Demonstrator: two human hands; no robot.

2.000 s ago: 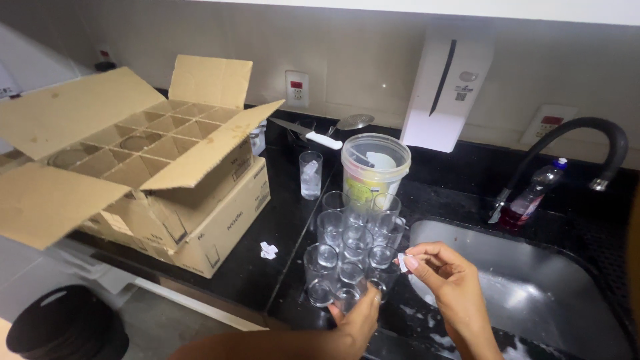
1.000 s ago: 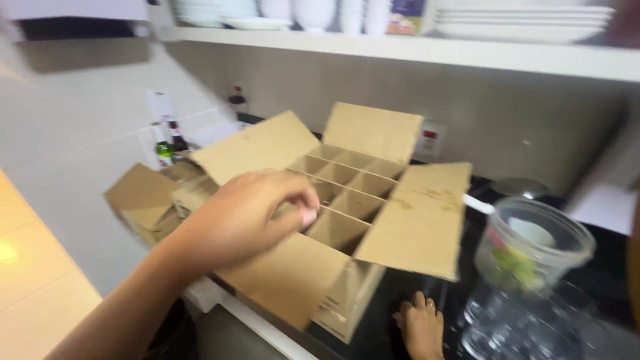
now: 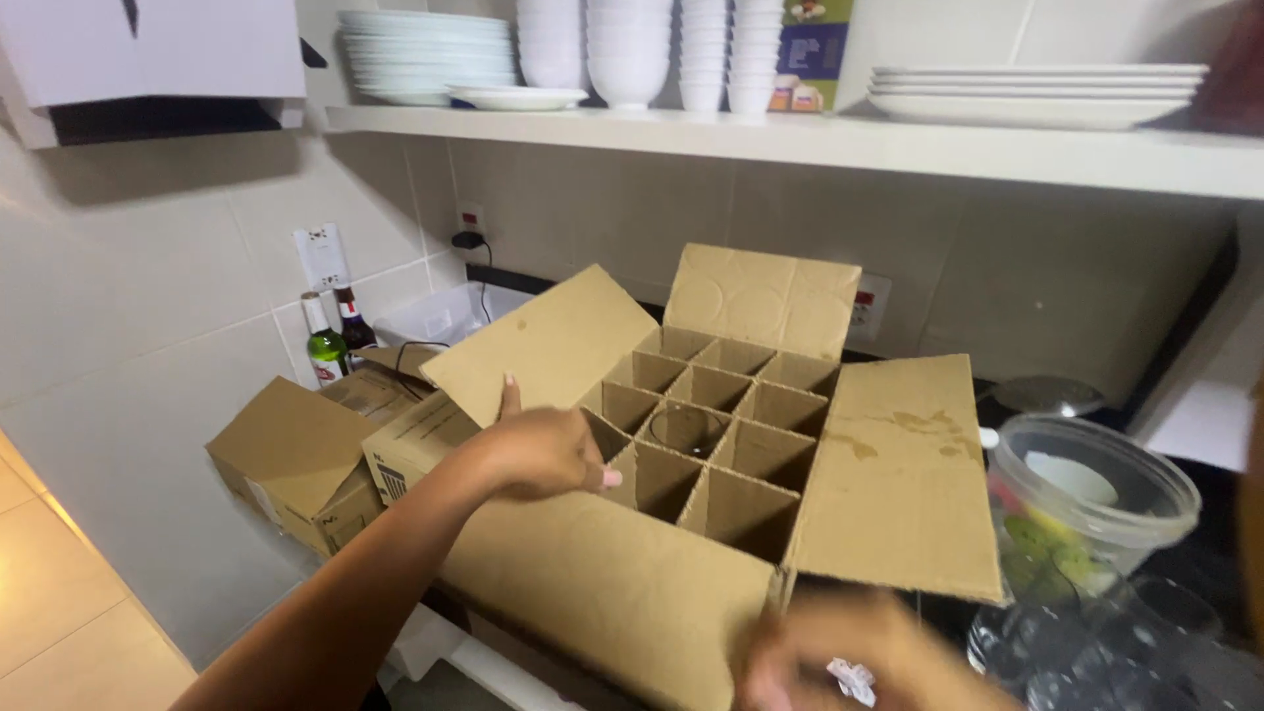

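Observation:
An open cardboard box (image 3: 592, 583) with cardboard dividers (image 3: 750, 454) stands on the counter, its flaps folded outward. One drinking glass (image 3: 688, 428) sits in a middle compartment. My left hand (image 3: 543, 449) reaches over the box's left side, fingers bent down at the compartments; whether it holds something inside is hidden. My right hand (image 3: 859, 657), blurred, is low at the box's front right corner. A small crumpled white paper (image 3: 853, 681) shows beside its fingers; whether it is held is unclear. Several clear glasses (image 3: 1086, 642) stand at the lower right, by a clear plastic bucket (image 3: 1096, 474).
A white shelf (image 3: 750, 143) with stacked plates (image 3: 430, 57) and bowls (image 3: 629, 49) runs above the box. A smaller open cardboard box (image 3: 296, 454) and two bottles (image 3: 326, 341) stand at the left. A paper towel dispenser (image 3: 158, 59) hangs on the left wall.
The view has swung left from the sink. My left hand was among the glasses two seconds ago and is now over the box. My right hand has come to the box's front corner.

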